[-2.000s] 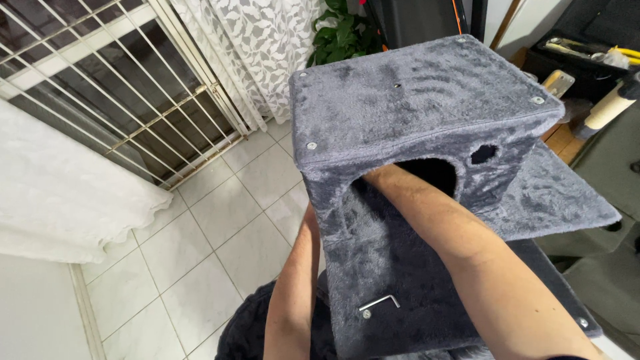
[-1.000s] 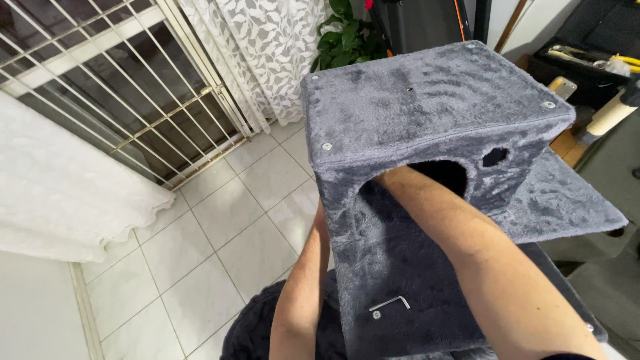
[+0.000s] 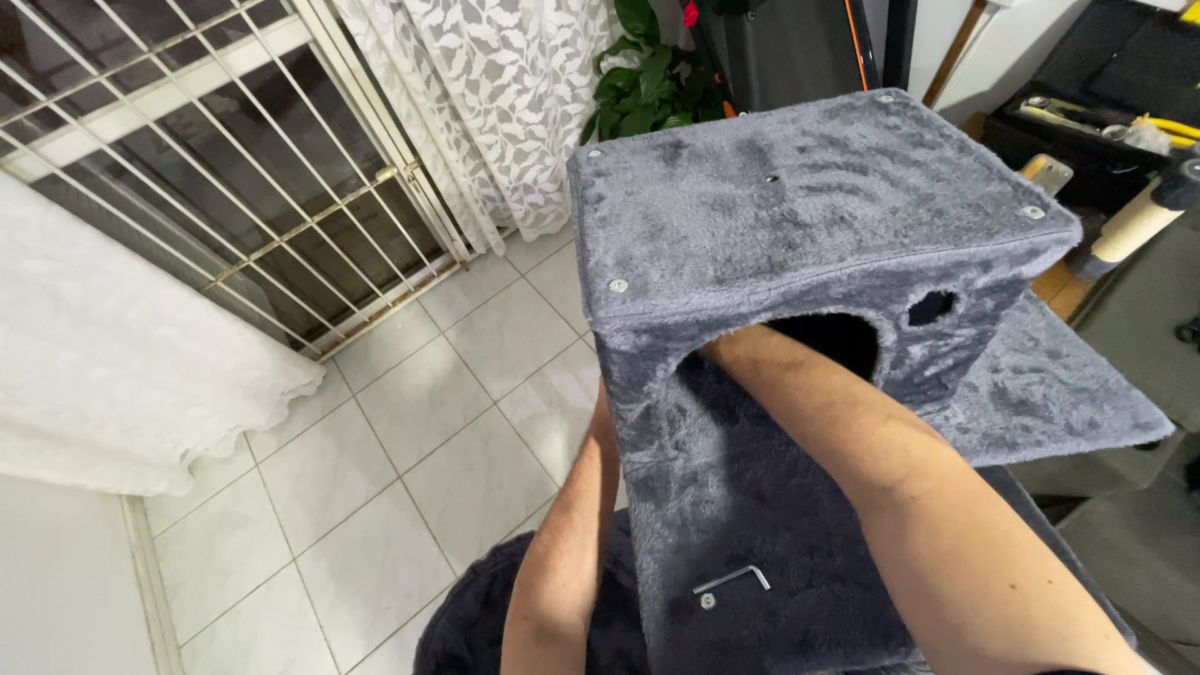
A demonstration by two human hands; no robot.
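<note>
A box-shaped condo of a grey plush cat tree (image 3: 806, 206) fills the middle, with bolt heads at its top corners. My right forearm reaches through the arched opening in its front, and the hand is hidden inside. Along the condo's left side my left forearm goes up behind the wall; that hand is hidden too. What either hand touches cannot be seen. On the plush platform (image 3: 797, 525) in front of the opening lies an L-shaped hex key (image 3: 733, 579), close beside a bolt head (image 3: 708, 601).
A lower plush panel (image 3: 1059, 384) juts out at right. Beyond it are a sisal post (image 3: 1139, 225) and an open black case of tools (image 3: 1078, 122). A leafy plant (image 3: 647, 84), a lace curtain (image 3: 497, 103) and a barred door (image 3: 234, 141) stand behind. A dark plush piece (image 3: 469, 600) sits low left.
Both forearms stay in much the same place, the right one in the opening and the left one along the side. The hex key still lies on the platform.
</note>
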